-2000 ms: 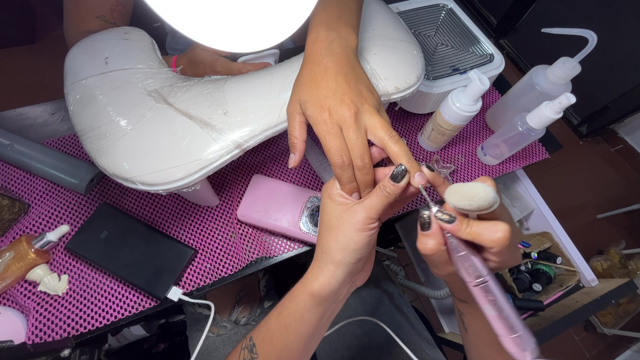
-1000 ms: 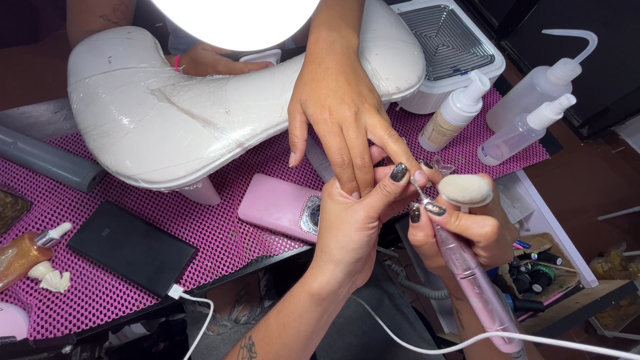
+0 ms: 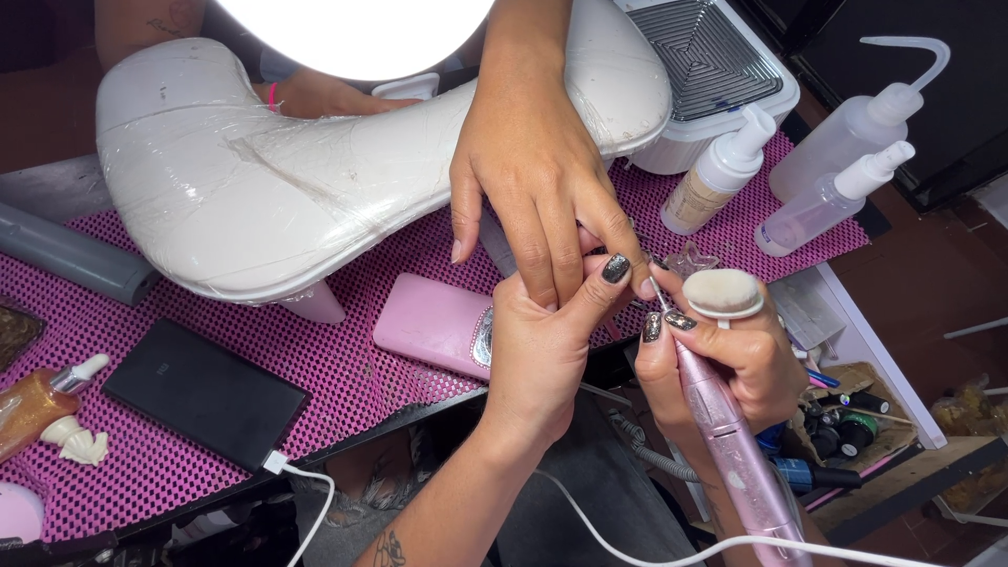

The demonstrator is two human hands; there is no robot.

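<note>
My left hand (image 3: 543, 339) grips a fingertip of another person's hand (image 3: 543, 173), which reaches in from the top with its fingers pointing down. A pink electric nail drill (image 3: 728, 441) is held in my right hand (image 3: 720, 354), its thin metal bit against or very near the nail of that finger. A round, pale-bristled dust brush (image 3: 723, 293) rises by the knuckles of my right hand; how it is held is hidden. The other person's forearm lies over a white hand rest (image 3: 260, 165) wrapped in clear film. A bright round lamp (image 3: 354, 24) covers the top.
A pink case (image 3: 433, 323) and black power bank (image 3: 206, 394) lie on the pink mesh mat (image 3: 378, 260). To the right stand a foam pump bottle (image 3: 713, 177), a spray bottle (image 3: 827, 201), a bent-spout bottle (image 3: 850, 134) and a vented box (image 3: 701, 71). An open drawer (image 3: 874, 346) holds polish bottles.
The white cable has come into view across the lower right. My right hand and the drill have shifted slightly; my left hand keeps its hold on the finger.
</note>
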